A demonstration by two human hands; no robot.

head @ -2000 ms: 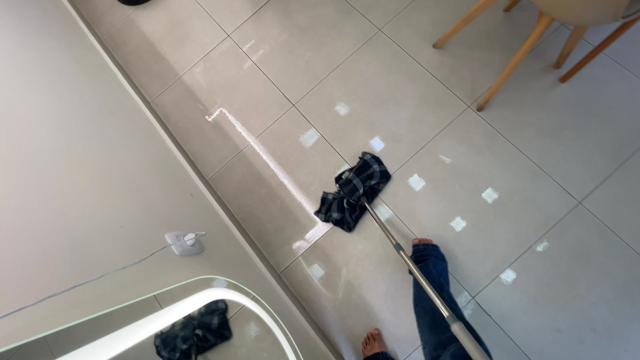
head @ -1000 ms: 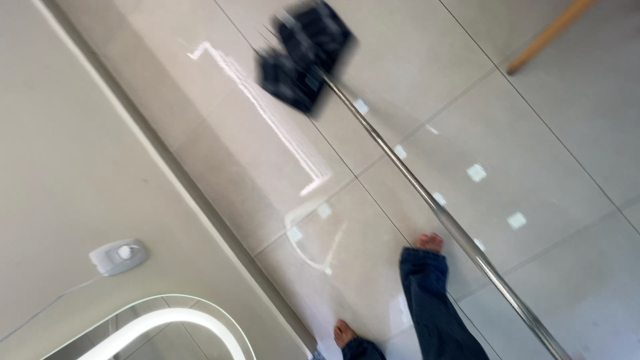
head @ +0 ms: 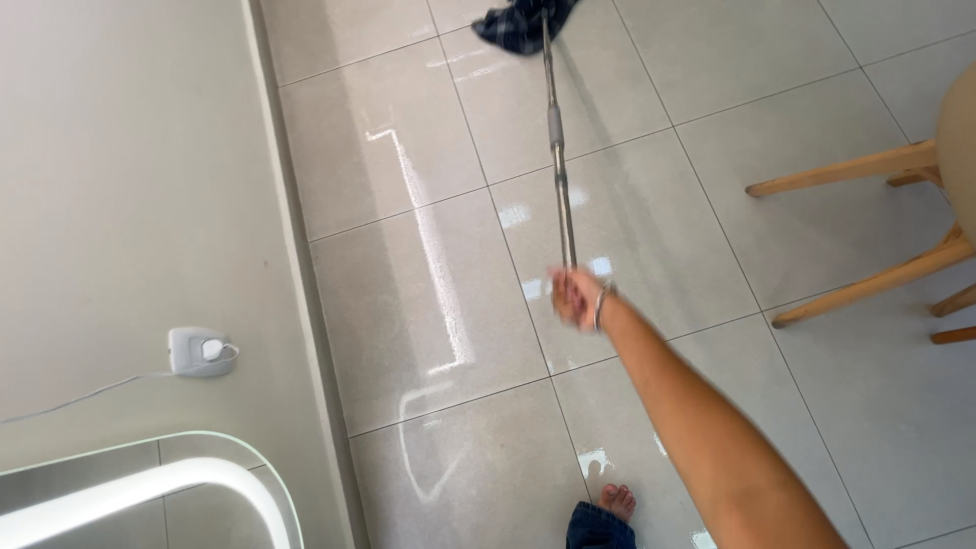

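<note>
My right hand (head: pixel 577 299), with a metal bangle (head: pixel 602 305) at its wrist, grips the metal pole (head: pixel 563 198) of a mop. The pole runs from the hand up to the top edge of the view. At its far end a dark blue checked cloth (head: pixel 518 29) covers the mop head and lies on the tiled floor (head: pixel 610 84), partly cut off by the frame. The part of the pole behind the hand is hidden. My left hand is out of view.
A wall with a skirting (head: pixel 293 274) runs along the left, with a socket and white plug (head: pixel 212 350) on it. A lit mirror (head: pixel 221 465) is at lower left. Wooden chair legs (head: pixel 854 168) stand at right. My bare foot (head: pixel 618 499) is at the bottom.
The mop head has moved away from my feet, along the floor to the top edge. My right hand and forearm have come into view on the pole. The view has turned.
</note>
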